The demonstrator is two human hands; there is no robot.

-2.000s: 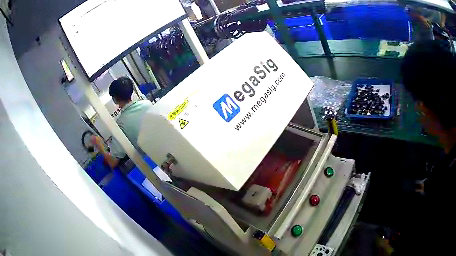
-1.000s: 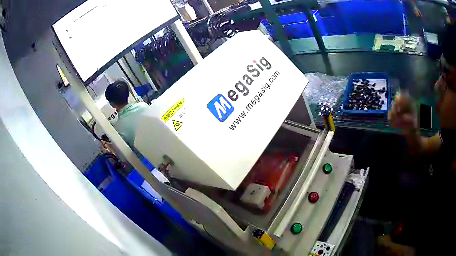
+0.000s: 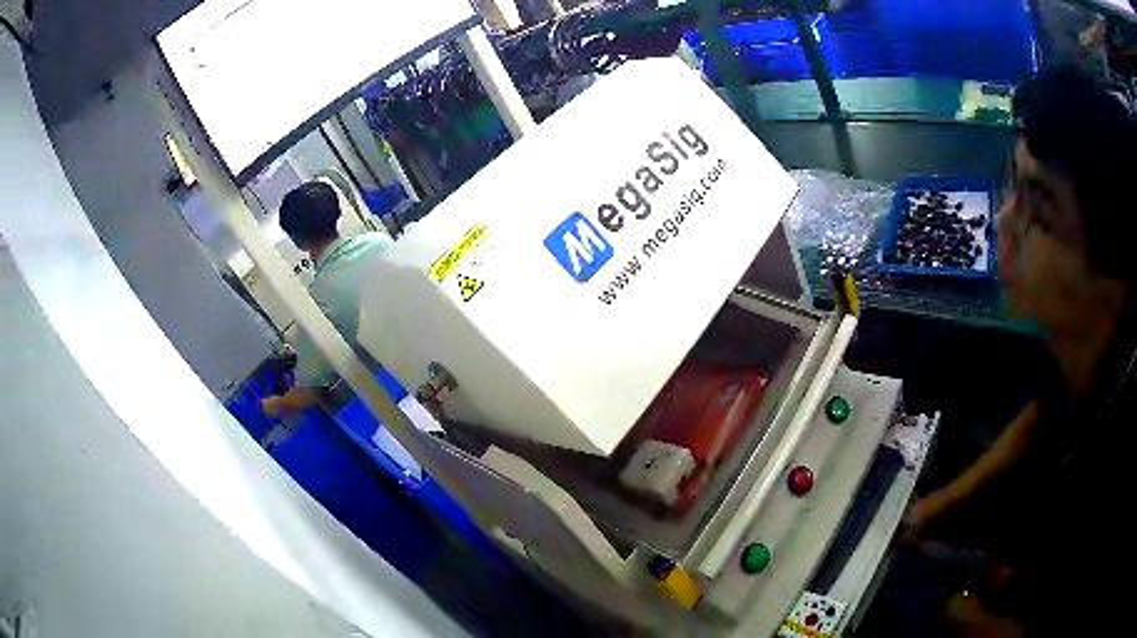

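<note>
Neither of my hands is in the picture. The off-white shield box (image 3: 499,361) stands nearest in front of me, its lid tilted up and marked "MegaSig". Under the lid, a small white block (image 3: 658,471) sits on the red base (image 3: 717,411) of the test fixture. A green push button (image 3: 838,408), a red push button (image 3: 801,479) and another green push button (image 3: 756,557) line the box front. The black keyboard (image 3: 855,523) lies on the shelf below them, beside a small control panel (image 3: 817,616).
A person in black (image 3: 1072,411) is at the right, a hand near the keyboard shelf. Another person (image 3: 343,280) is at the left beside blue totes (image 3: 362,499). A monitor (image 3: 312,62) stands above. A blue tray of small black parts (image 3: 904,256) lies on the bench.
The person in black has leaned in, and the hand once raised over the bench is now low by the keyboard shelf. The view has shifted slightly. The lid remains raised.
</note>
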